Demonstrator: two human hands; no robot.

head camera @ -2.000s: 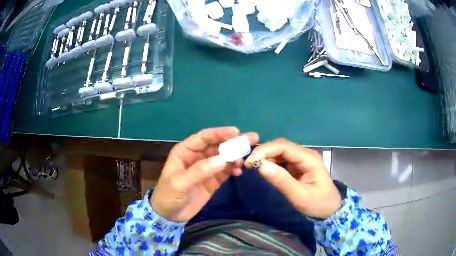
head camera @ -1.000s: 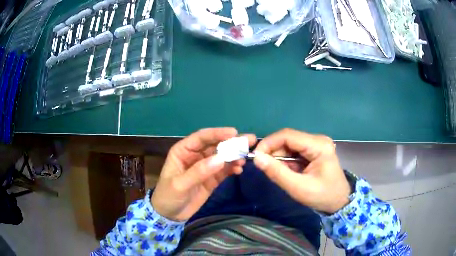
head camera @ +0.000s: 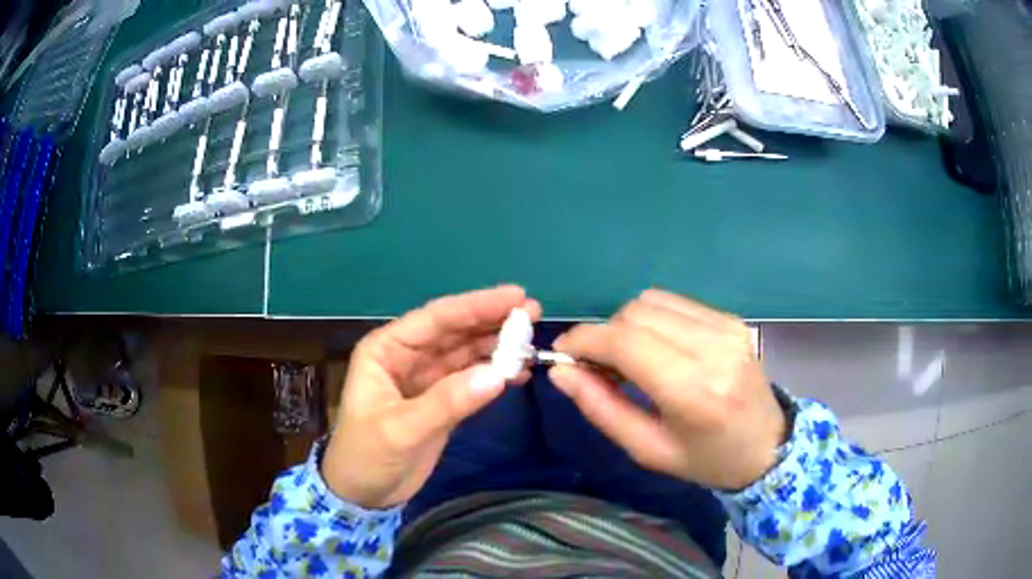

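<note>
My left hand [head camera: 413,396] holds a white T-handle [head camera: 513,345] between thumb and fingers, seen narrow side on, above the lap. My right hand [head camera: 668,390] pinches a thin shaft with a white part [head camera: 552,356] at the fingertips. The shaft's near end meets the handle's side; how deep it sits cannot be told. The rest of the shaft is hidden by my right fingers. Assembled T-tools [head camera: 273,136] lie in rows in a clear blister tray [head camera: 368,187] at the left of the green bench.
A clear bag of white handles [head camera: 532,93] is at the top middle. Loose shafts and sleeves [head camera: 724,138] lie beside a parts box [head camera: 866,127]. Small white parts [head camera: 914,68] are at the far right, blue strips [head camera: 25,215] at the far left. A cardboard box [head camera: 226,430] stands below the bench edge.
The white handle has turned from broad side to narrow side. In my right hand, the small brassy piece seen earliest is no longer visible, and a thin shaft with a white part now shows.
</note>
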